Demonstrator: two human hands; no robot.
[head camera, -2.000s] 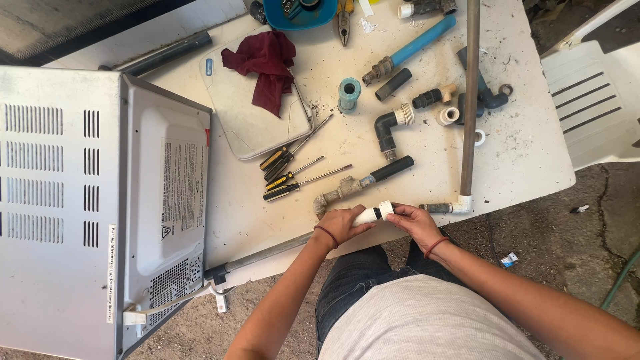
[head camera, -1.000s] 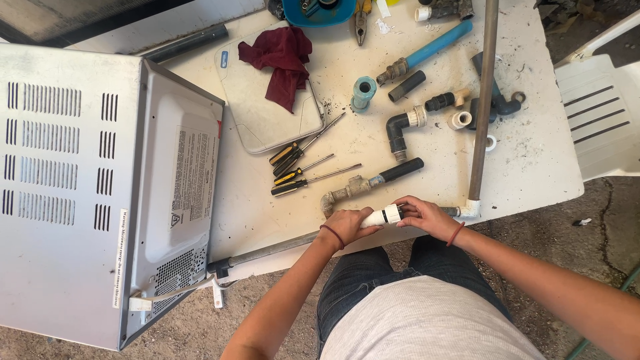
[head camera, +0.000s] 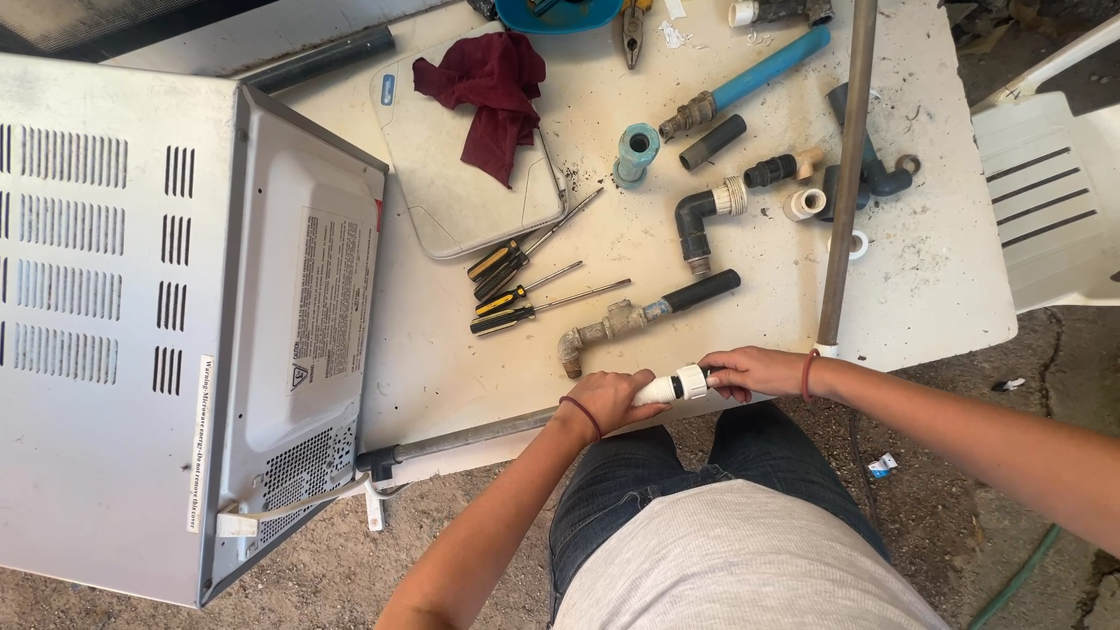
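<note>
My left hand (head camera: 612, 402) is closed around the threaded body of a white plastic pipe fitting (head camera: 669, 388) at the table's front edge. A black ring shows between its body and its white ribbed nut. At the nut end, the fingers of my right hand (head camera: 748, 371) are bent; whether they pinch a small part there I cannot tell. Just beyond my hands lies a metal pipe elbow assembly (head camera: 617, 322) with a black pipe end. A black elbow with a white threaded collar (head camera: 694, 229) lies further back. Several screwdrivers (head camera: 512, 317) with yellow and black handles lie to the left.
A microwave oven's metal casing (head camera: 306, 350) stands at left. A maroon cloth (head camera: 494, 96) lies on a pale case (head camera: 429, 192). Pliers (head camera: 632, 35), a blue bowl (head camera: 560, 19), a blue pipe (head camera: 770, 66) and a long upright-lying pipe (head camera: 847, 192) are on the table. A white plastic chair (head camera: 1041, 201) is at right.
The white nut end was between my right fingers one second ago; now my right hand sits to the right of it, at its open end. My left hand keeps hold of the body.
</note>
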